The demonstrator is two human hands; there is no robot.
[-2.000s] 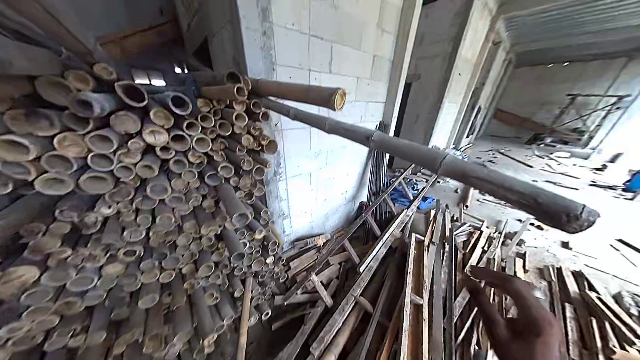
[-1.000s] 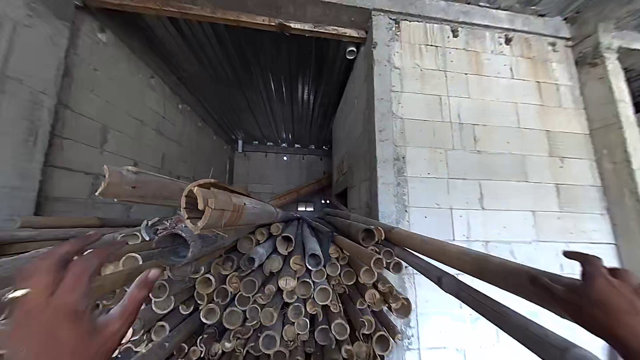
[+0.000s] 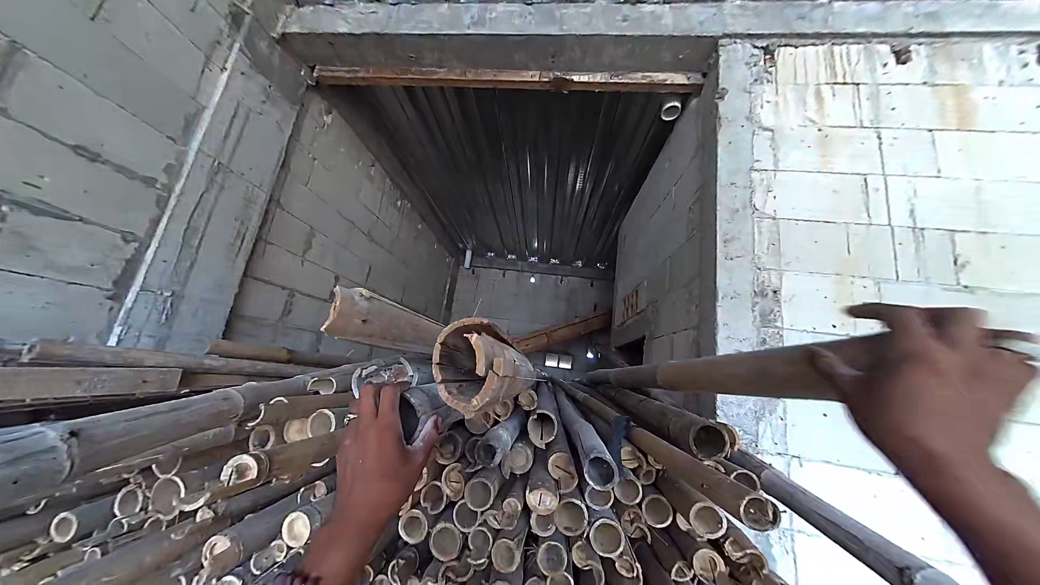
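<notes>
A large stack of cut bamboo poles (image 3: 605, 536) fills the lower middle, hollow ends facing me. My left hand (image 3: 378, 467) rests on the stack, its fingers on the rim of a wide grey bamboo pole (image 3: 413, 406). Just right of those fingers a thick bamboo pole with a split, broken end (image 3: 508, 374) juts out. My right hand (image 3: 934, 390) lies against a long brown bamboo pole (image 3: 731, 375) that runs out from the stack to the right; the hand is blurred, its upper fingers are spread, and its grip is unclear. Below it slopes a thinner dark pole (image 3: 845, 520).
A block wall with a concrete column (image 3: 738, 244) stands right of the opening. Another block wall (image 3: 81, 162) is at the left. A wooden beam (image 3: 504, 79) crosses the opening's top, under corrugated metal roofing (image 3: 520, 171). More long poles and boards (image 3: 89, 382) lie at the left.
My left hand has come down onto the pole ends from open air at the left. The long brown pole at my right hand now extends higher, nearly level. The view has swung from the right.
</notes>
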